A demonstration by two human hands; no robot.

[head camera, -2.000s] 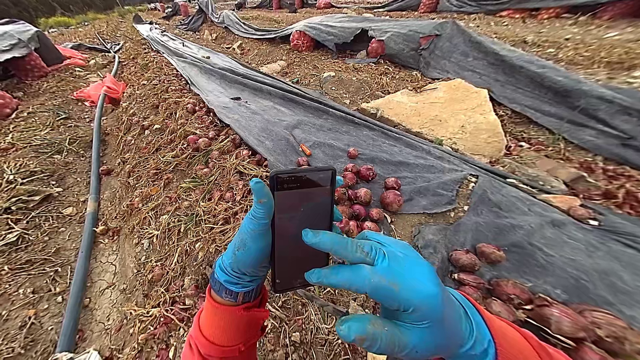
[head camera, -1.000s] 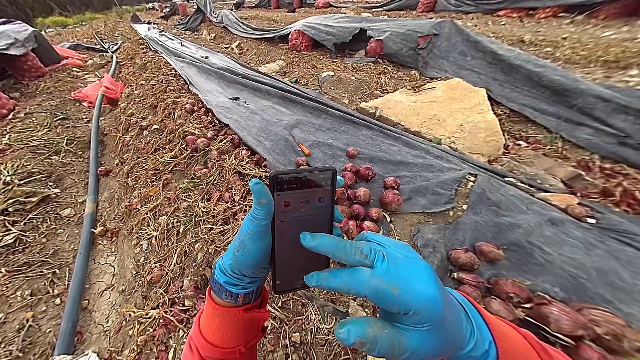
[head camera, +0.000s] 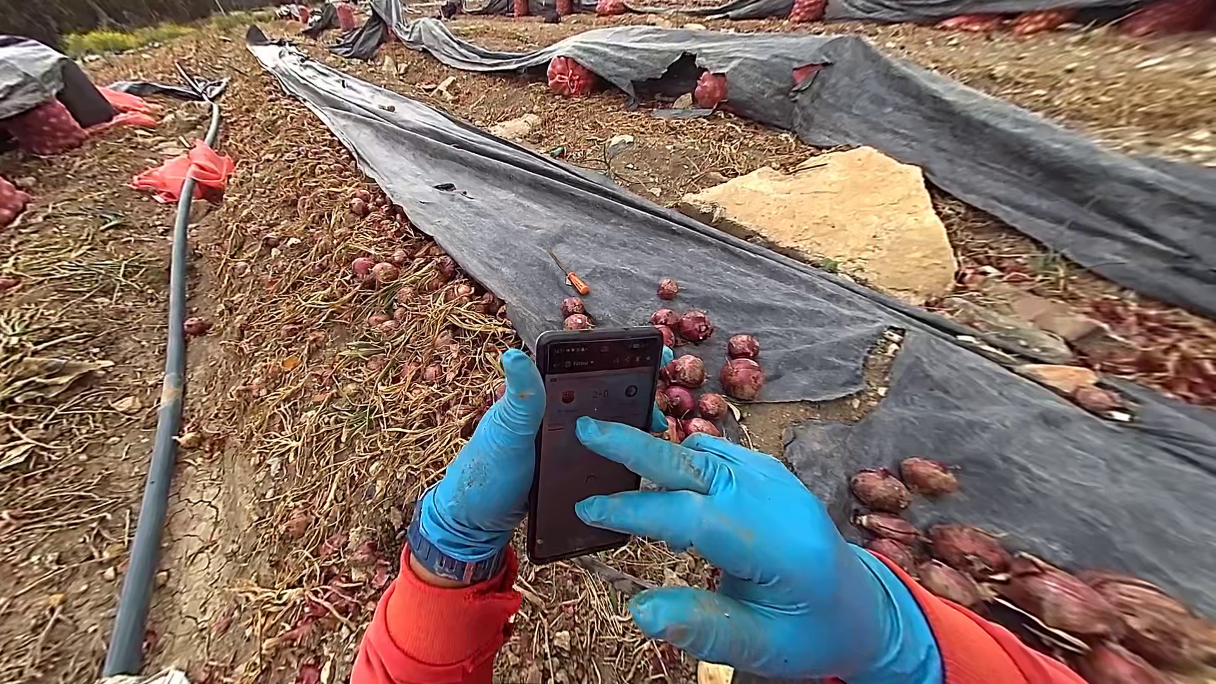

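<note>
My left hand (head camera: 484,475), in a blue glove, grips a dark smartphone (head camera: 591,513) upright, thumb along its left edge and fingertips showing past its right edge. Over the lit screen is my right hand (head camera: 760,541), also gloved in blue, with fingers apart and holding nothing; whether a fingertip touches the glass I cannot tell. Behind the phone a group of red onions (head camera: 742,378) lies on and beside a grey fabric sheet (head camera: 608,237). An orange-handled tool (head camera: 577,282) rests on that sheet. More red onions (head camera: 1059,598) lie at the lower right, beyond my right forearm.
A grey hose (head camera: 163,456) runs along the soil at the left, past a piece of red mesh (head camera: 185,173). A large flat stone (head camera: 841,220) lies beyond the sheet. Further back, another grey cover (head camera: 883,104) partly hides red mesh sacks (head camera: 570,76). Dry onion stalks (head camera: 380,380) cover the ground.
The phone's screen has gone from nearly blank to showing small icons and text. Both hands have stayed in nearly the same place.
</note>
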